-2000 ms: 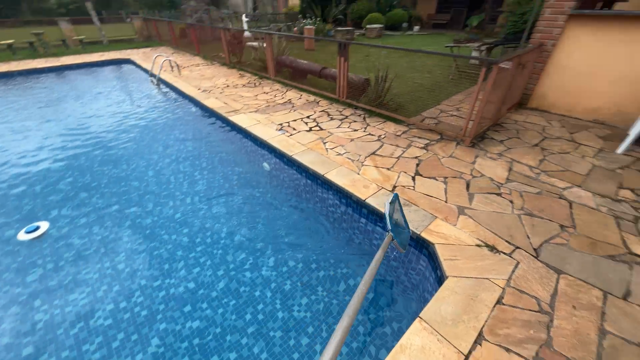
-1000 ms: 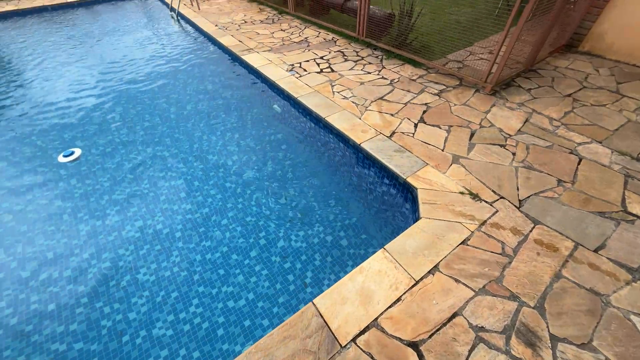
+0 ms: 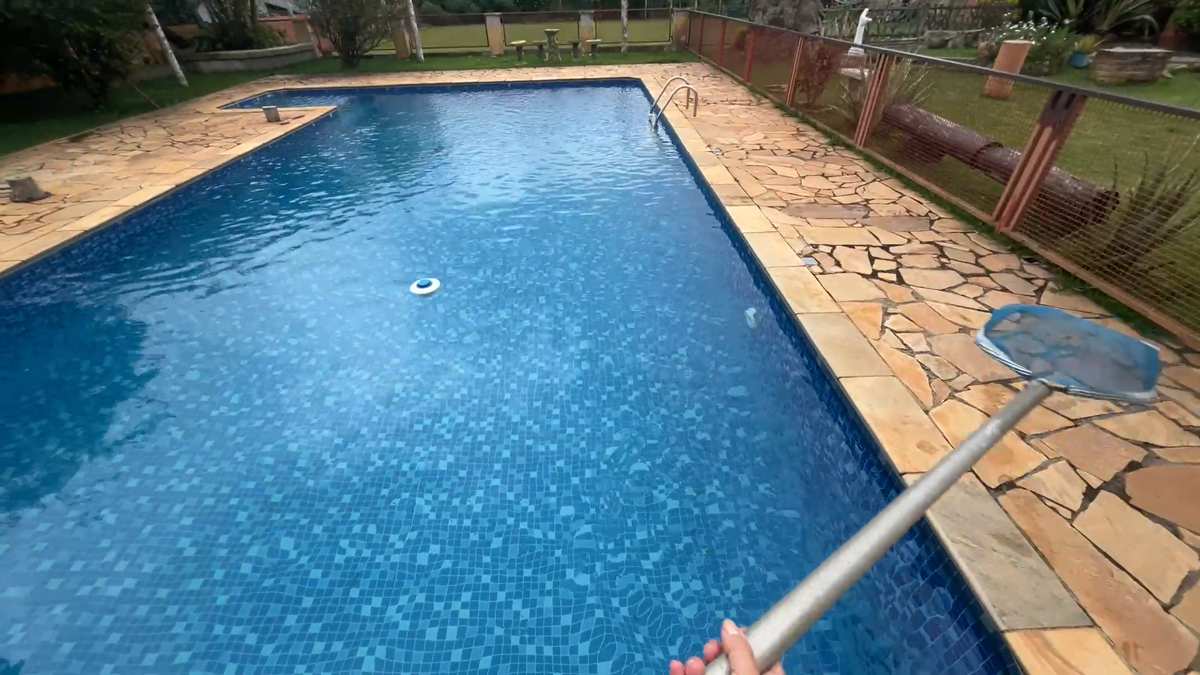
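My right hand (image 3: pixel 727 653) is at the bottom edge, only its fingers showing, closed around the metal pole (image 3: pixel 881 534) of a pool leaf skimmer. The pole slants up to the right across the pool's edge. At its far end, the blue-framed skimmer net (image 3: pixel 1071 354) is out of the water and appears over the stone paving, with some dark bits seen in or through its mesh. My left hand is out of view. A white and blue round float (image 3: pixel 425 286) lies on the pool water (image 3: pixel 525 394). A small pale thing (image 3: pixel 751 317) shows in the water near the right wall.
Stone coping (image 3: pixel 886 412) borders the pool, with irregular stone paving (image 3: pixel 1116 516) at the right. A metal ladder handrail (image 3: pixel 677 98) stands at the far right edge. Beyond the paving runs a mesh fence (image 3: pixel 956 141). Stone stools and a table (image 3: pixel 552 43) stand at the back.
The skimmer, out of view one second ago, is back in view with its net over the paving. Two seconds ago the net was by the pool corner. The view has tilted up.
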